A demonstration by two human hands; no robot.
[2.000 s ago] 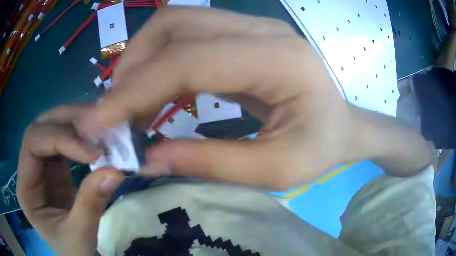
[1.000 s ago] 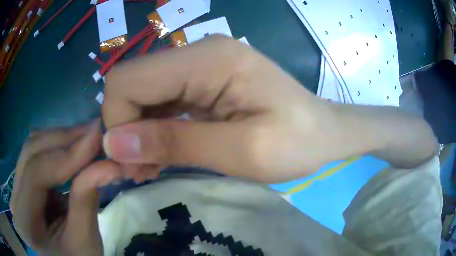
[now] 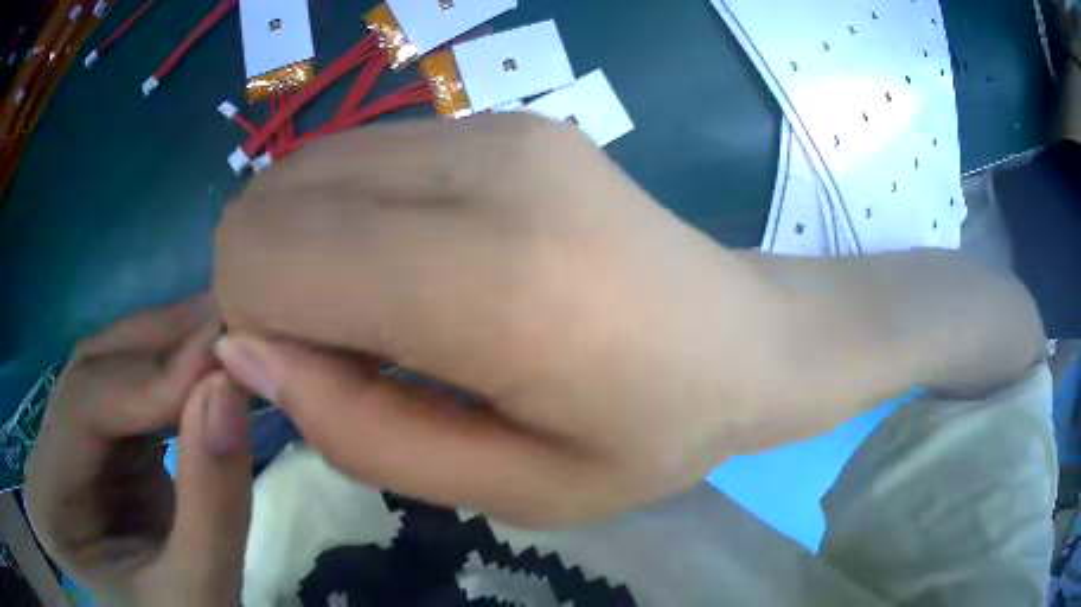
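My right hand reaches in from the right, fingers curled, thumb and fingertips meeting the fingertips of my left hand at lower left. Anything between the fingertips is hidden. Beyond my right hand, labelled pieces lie on the dark green bench mat. One lies apart, white face up with an orange end. Others lie in a slanting row, the nearest partly behind my right hand. Red lead wires run from their orange ends to tiny white connectors.
White label sheets with rows of small dark squares lie at the right, above my forearm. Unseparated orange pieces with red wires lie at the far left. A green circuit-like item shows at the left edge. My light clothing and blue floor are below.
The white piece seen between my hands two seconds ago is now hidden. My right hand has turned, its back now more toward the camera, and its fingers have closed in against my left fingertips.
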